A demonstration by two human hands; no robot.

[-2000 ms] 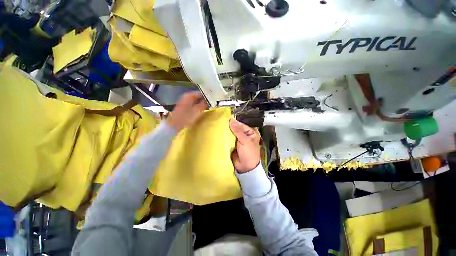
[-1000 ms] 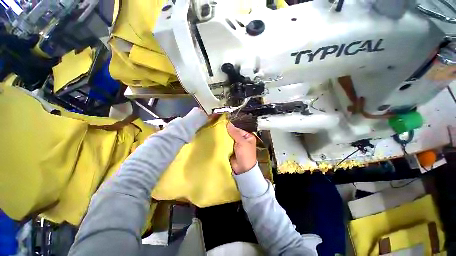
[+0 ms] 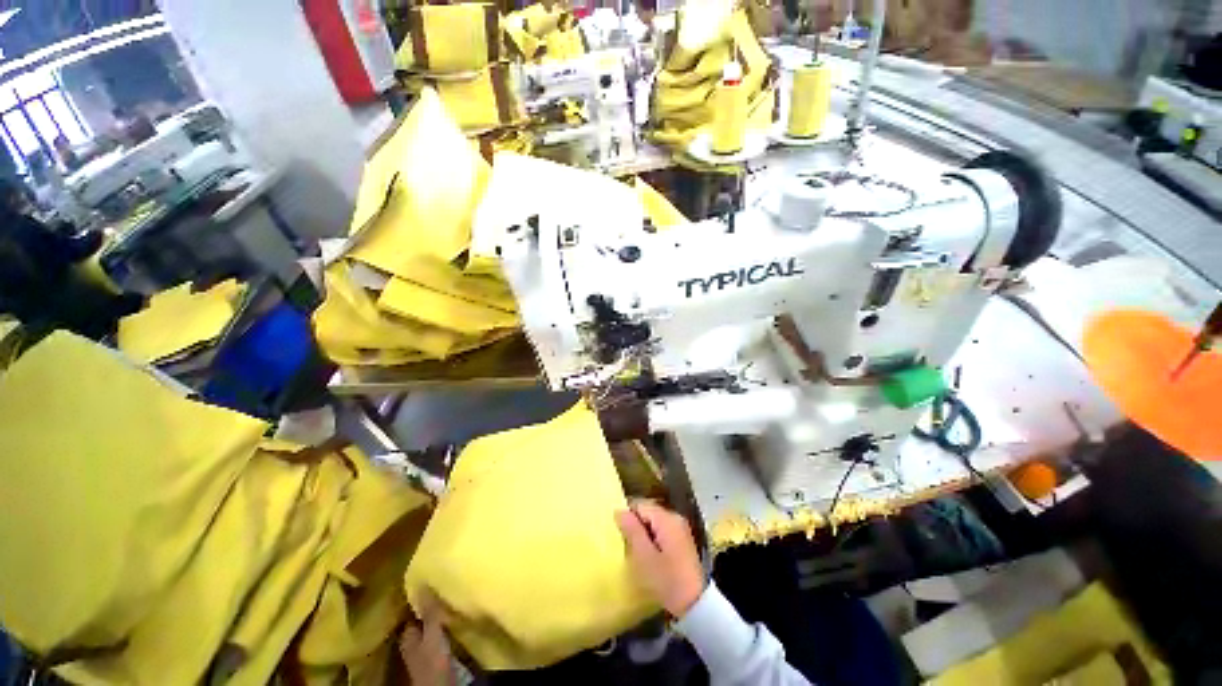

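Note:
A yellow panel hangs below the needle area of the white sewing machine marked TYPICAL, its top corner reaching the needle area. My right hand holds the panel's right edge, with the thumb side on the yellow. My left hand is low at the panel's bottom left edge, partly hidden by the yellow material and blurred; its fingers are on or beside the edge, and its grip cannot be told.
A draped yellow pile lies at left, with another yellow stack above it. Thread cones stand behind the machine. A green cylinder, dark-handled scissors and an orange sheet are at right.
The view has tilted up, showing more behind the machine. My left hand has moved from near the needle down to the panel's lower left. My right hand has moved lower along the right edge.

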